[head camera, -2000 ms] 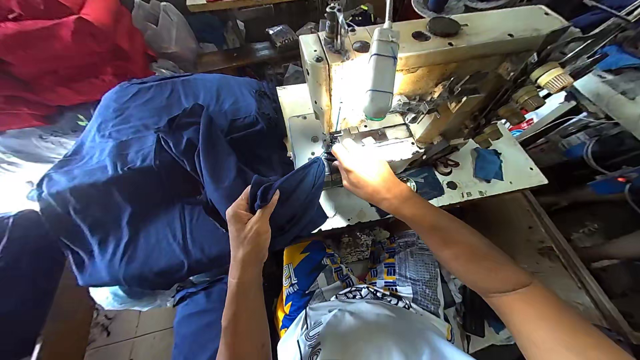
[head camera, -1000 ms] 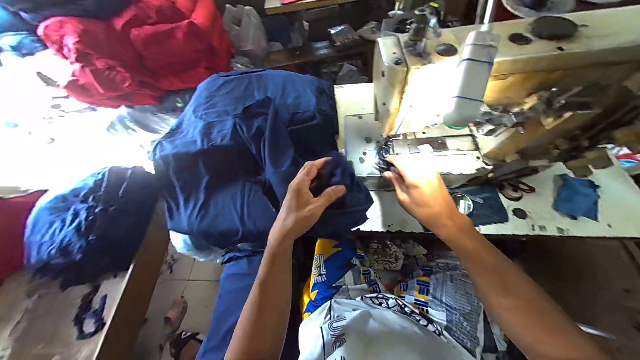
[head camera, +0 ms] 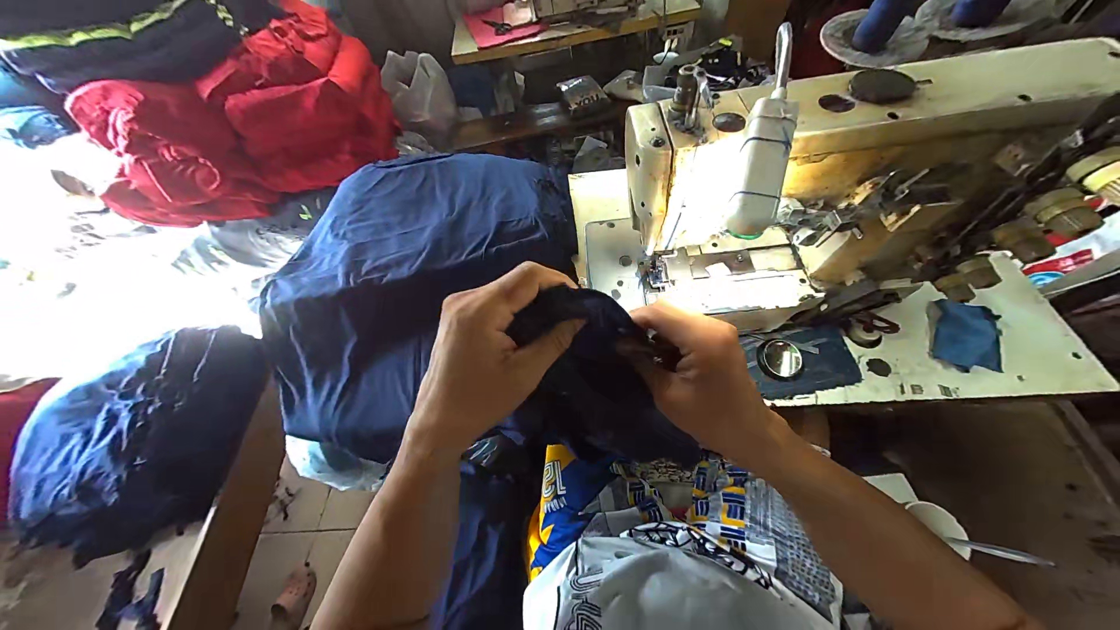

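Both of my hands grip one piece of dark navy fabric [head camera: 604, 376] in front of the sewing machine [head camera: 875, 122]. My left hand [head camera: 494, 350] pinches its upper left edge between thumb and fingers. On the right side, my right hand [head camera: 700, 359] holds the gathered edge, its fingertips partly hidden by the cloth. The needle and presser foot area [head camera: 654, 269] lies just beyond the hands, apart from the fabric. A large pile of navy cloth [head camera: 376, 289] sits left of the machine, partly behind my left hand. A white lamp [head camera: 759, 175] hangs beside the machine head.
Red cloth [head camera: 262, 114] is heaped at the upper left, above another navy bundle [head camera: 131, 429]. On the machine table [head camera: 910, 385] lie a blue fabric scrap [head camera: 964, 335], red-handled scissors [head camera: 873, 327] and a round metal object [head camera: 780, 359] on dark cloth. Thread cones [head camera: 879, 26] stand at the top right.
My right hand has moved away from the needle area to the fabric's edge, beside my left hand. The navy fabric is raised between both hands. The view has shifted left.
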